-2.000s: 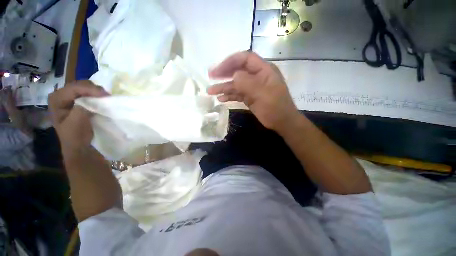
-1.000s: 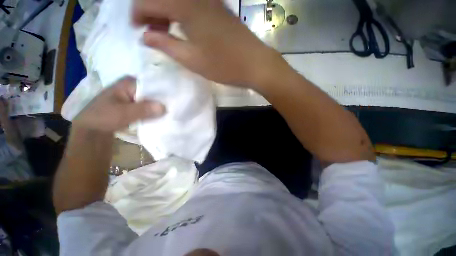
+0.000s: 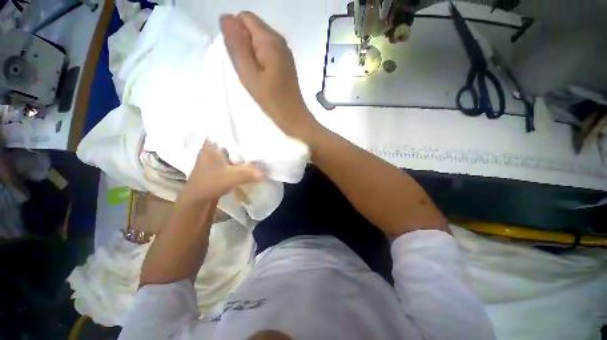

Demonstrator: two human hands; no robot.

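A large white garment (image 3: 173,80) lies heaped on the table left of the sewing machine and hangs over the front edge toward the lap. My left hand (image 3: 216,171) grips its near part, thumb pointing right across the cloth. My right hand (image 3: 263,63) is higher up at the cloth's right side, fingers curled together; whether cloth is pinched in it is hidden. A narrow white end of the cloth (image 3: 289,163) sticks out right of my left hand, under my right wrist. The presser foot (image 3: 363,53) stands under the lamp with no cloth at it.
Black-handled shears (image 3: 480,89) and a slim dark tool (image 3: 519,89) lie right of the needle on the bed plate (image 3: 419,80). Cloth scraps (image 3: 589,116) lie at the far right. White cloth piles (image 3: 532,279) sit below the table edge. Another machine (image 3: 30,70) stands at the left.
The view has shifted, showing more of the machine. My left hand has moved right and lower with the cloth. The cloth now slants down to the right between my hands.
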